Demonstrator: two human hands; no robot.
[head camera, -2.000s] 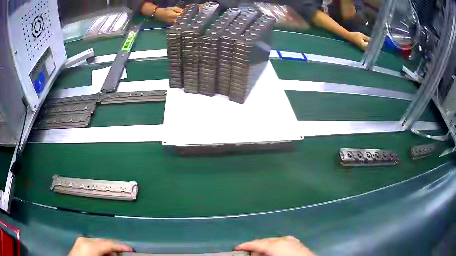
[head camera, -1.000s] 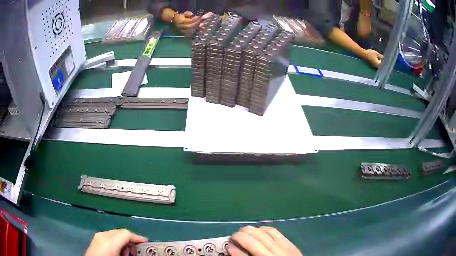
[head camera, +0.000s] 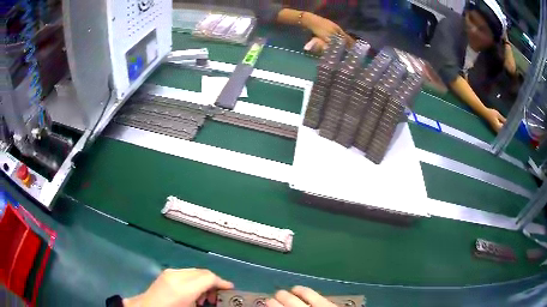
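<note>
My left hand (head camera: 180, 288) is at the bottom edge, its fingers on the left end of a six-hole bar (head camera: 246, 298). The bar lies cup face up and is partly cut off by the picture's edge. My right hand (head camera: 300, 297) lies over the bar's middle, also cut off by the edge. Another bar (head camera: 225, 224), pale and back face up, lies on the green bench top in front. Stacked bars (head camera: 363, 105) stand in several tall columns on the white board (head camera: 357, 174).
Flat-laid bars (head camera: 162, 117) lie beside the left machine (head camera: 96, 66) with its emergency stop button (head camera: 23, 174). A red bin (head camera: 21, 255) is lower left. A short-looking bar (head camera: 495, 250) lies right. Two people's arms reach in at the far side, near a metal post (head camera: 516, 120).
The view has turned left and tilted, so the bench contents appear further right. The bar in my hands now shows its cup face. My right hand has moved from its end onto its middle.
</note>
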